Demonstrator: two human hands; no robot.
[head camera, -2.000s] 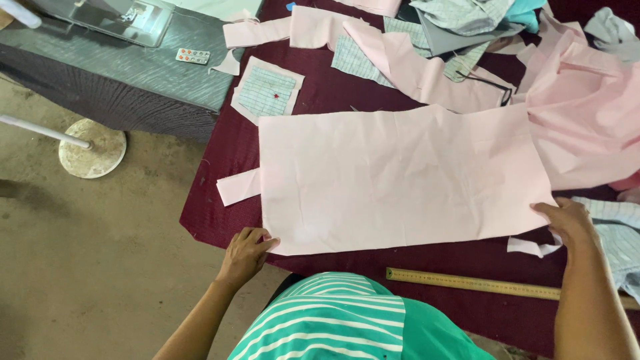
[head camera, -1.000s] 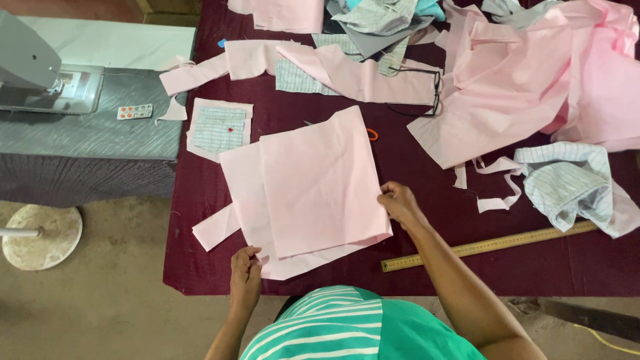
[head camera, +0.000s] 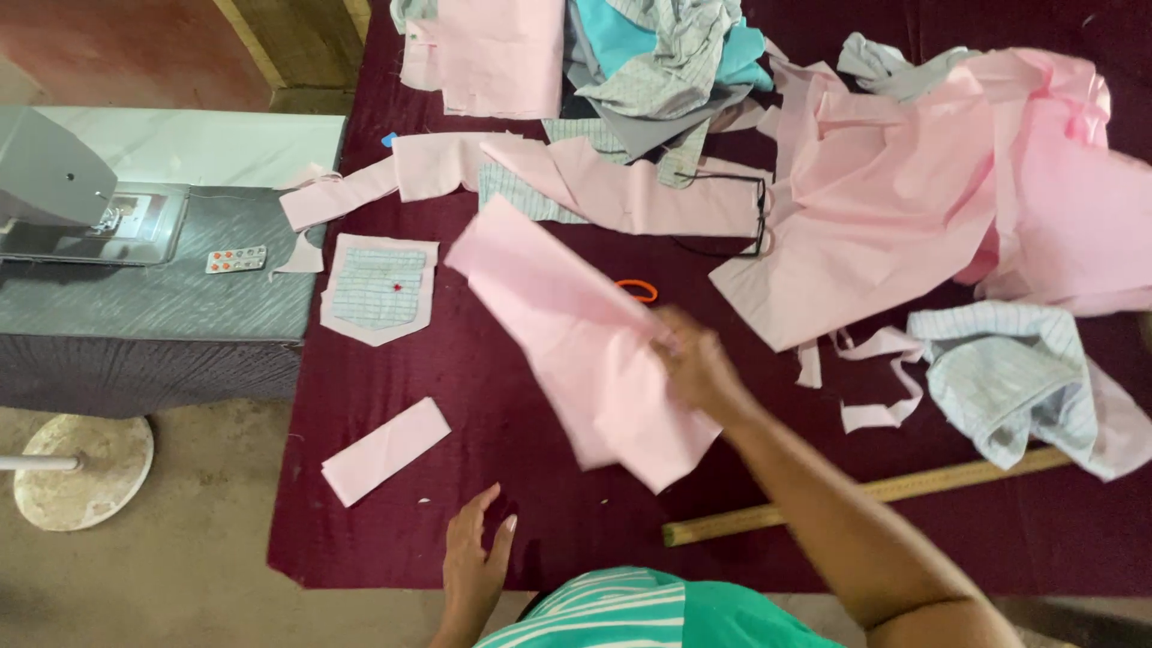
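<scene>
My right hand (head camera: 702, 369) grips a folded piece of pink fabric (head camera: 576, 351) by its right side, and the cloth hangs loosely over the maroon table. My left hand (head camera: 477, 549) holds nothing, its fingers apart near the table's front edge. A narrow folded pink strip (head camera: 385, 452) lies to the upper left of that hand. Farther up is a pocket-shaped pink piece with a striped patch (head camera: 378, 288) on it. An orange ring, perhaps a scissors handle (head camera: 637, 290), shows beside the held cloth. A wooden ruler (head camera: 756, 520) passes under my right forearm.
A sewing machine (head camera: 54, 180) and a blister pack (head camera: 237, 260) are on the table at left. Black-framed glasses (head camera: 761, 216) rest on pink cloth. Crumpled pink fabric (head camera: 891, 198), a striped bundle (head camera: 1008, 387) and a pile of grey and turquoise cloth (head camera: 666, 63) surround the work area.
The pink piece was spread between both hands, then was folded over; now my right hand alone holds it. My left hand has let go. The strip that it partly covered shows whole.
</scene>
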